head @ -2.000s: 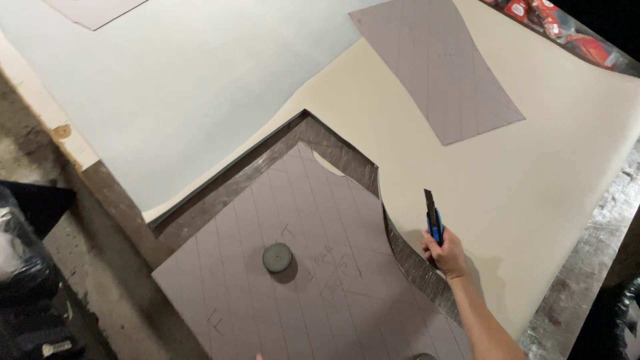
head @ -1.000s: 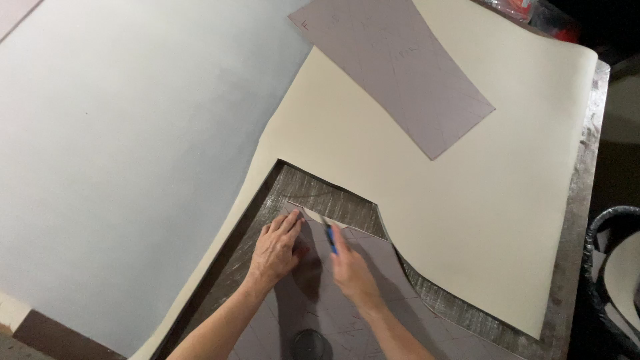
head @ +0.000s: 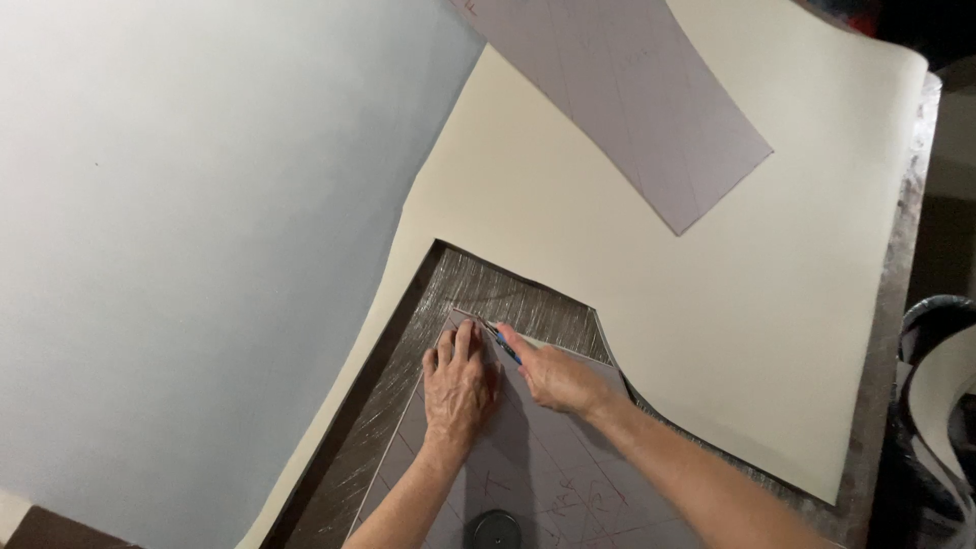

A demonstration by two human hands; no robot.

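A blue and black utility knife is held in my right hand, its blade at the top edge of a mauve pattern sheet with drawn lines. A thin cream strip shows along that edge, beneath the sheet. My left hand lies on the sheet near its upper corner, fingers spread and close to the blade. On the sheet, at the bottom, sits a round dark weight. Scored dark tabletop shows through the cut opening around the sheet.
Cream sheet material surrounds the opening on the right. Another mauve pattern piece lies on it. A large grey-blue sheet covers the left. Beyond the table's right edge stands a black-lined bin with curled offcuts.
My right hand with the knife has come from the opening's right side to the pattern's top edge, then moved left along it. My left hand has come onto the sheet. The view has shifted.
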